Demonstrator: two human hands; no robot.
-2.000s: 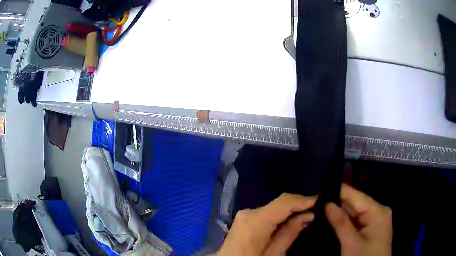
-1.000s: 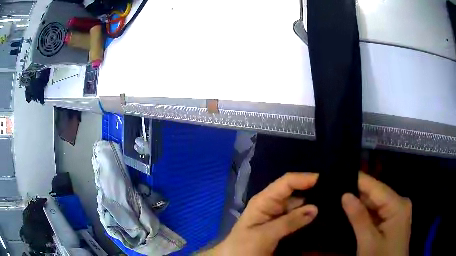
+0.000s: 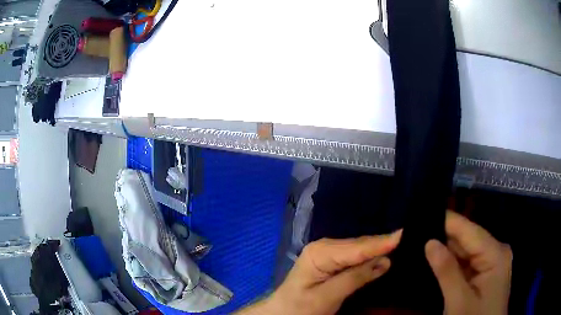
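Note:
A long matt black fabric strip runs down from the top edge of the picture, across the white machine table and over its front edge. My left hand pinches the strip's left side below the table edge, with thumb and fingers near each other. My right hand holds the strip's right side, thumb in front and fingers behind. The strip's lower part merges with dark cloth below, so its end cannot be made out. The needle area is out of the picture.
A measuring tape runs along the table's front edge. Thread cones, orange and yellow scissor handles and a grey box with a round vent are at upper left. A grey garment lies on blue fabric below left.
The strip and both hands have shifted right in the picture, and the view has moved a little. The hands, close together at first, are now farther apart on the strip's two sides.

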